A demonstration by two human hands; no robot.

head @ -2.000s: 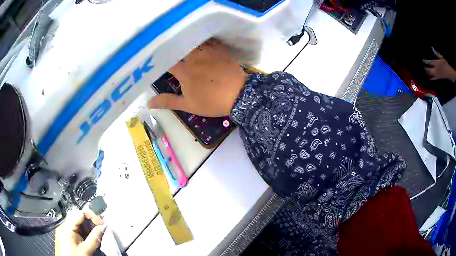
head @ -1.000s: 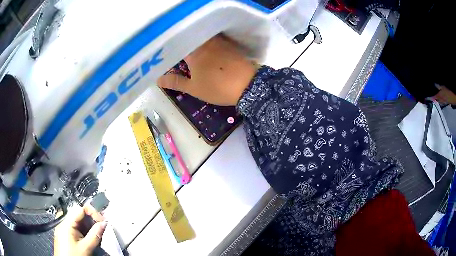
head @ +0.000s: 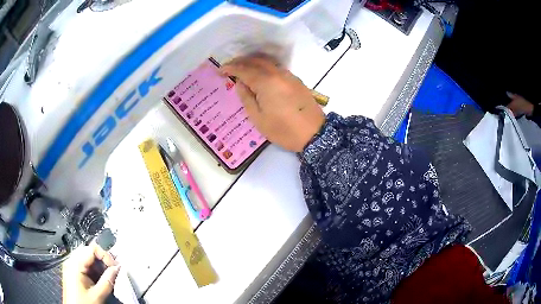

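Note:
A smartphone (head: pixel 207 116) with a lit pink screen showing a list lies under the sewing machine arm. My right hand (head: pixel 276 101) is over the phone's right part, fingers bent toward the screen; whether a fingertip touches it is unclear. My left hand (head: pixel 89 276) is at the lower left near the needle area, thumb and forefinger together beside a small grey block (head: pixel 106 239). A white edge (head: pixel 126 288) shows by the fingers; I cannot tell if they pinch it. The fingers of neither hand are fully visible.
A yellow strip (head: pixel 178 214) and snips with pink and blue handles (head: pixel 191 187) lie left of the phone. The white sewing machine (head: pixel 142 35) arches above. Grey striped pieces with white lining (head: pixel 498 154) hang at right. Another person's hand (head: pixel 520 104) is at the far right.
The phone screen has gone from dark to a pink list. My right hand has drawn back toward the right, uncovering more of the screen. My left hand has stayed beside the needle area.

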